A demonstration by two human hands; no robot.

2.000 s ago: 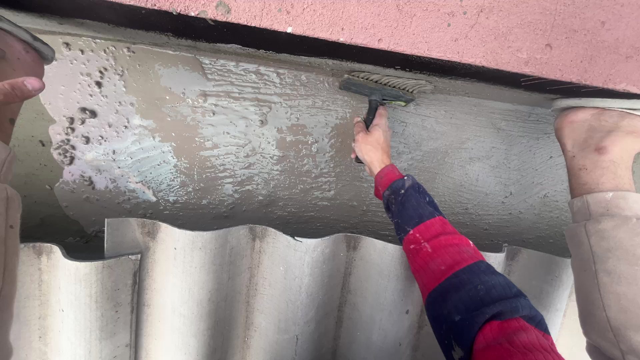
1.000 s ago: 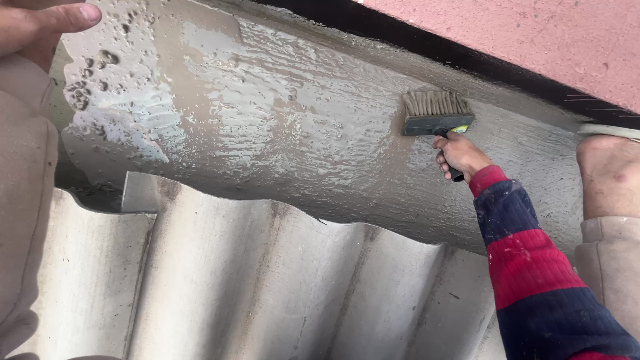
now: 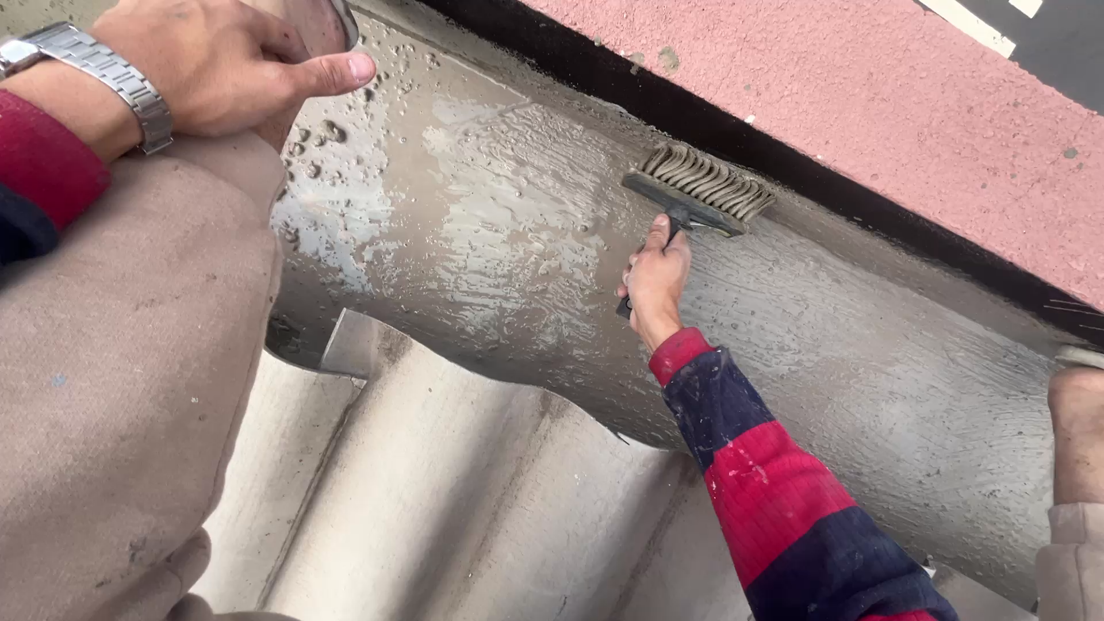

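Note:
My right hand [image 3: 657, 280] grips the dark handle of a wide masonry brush [image 3: 699, 190]. Its thick, slurry-coated bristles touch the upper edge of a wet grey cement coating [image 3: 517, 241], close under the black band. Brush streaks mark the coating, and gritty lumps and pale watery patches lie at its left. At the upper left my left hand [image 3: 216, 69], with a metal-band wristwatch [image 3: 99, 73], rests by my bent knee. Its thumb points right, and no tool shows in it; some of its fingers are hidden.
Corrugated roofing sheets [image 3: 448, 466] with wavy upper edges run along the lower side. A pink rough-surfaced wall or ledge [image 3: 828, 112] with a black band [image 3: 776, 181] borders the top. My trousered leg [image 3: 112, 345] fills the left; a bare ankle [image 3: 1076, 423] and shoe stand at the right edge.
The brush has moved left along the coating from where it was one second ago, still in my right hand. The view has tilted, and more of my left hand and leg shows.

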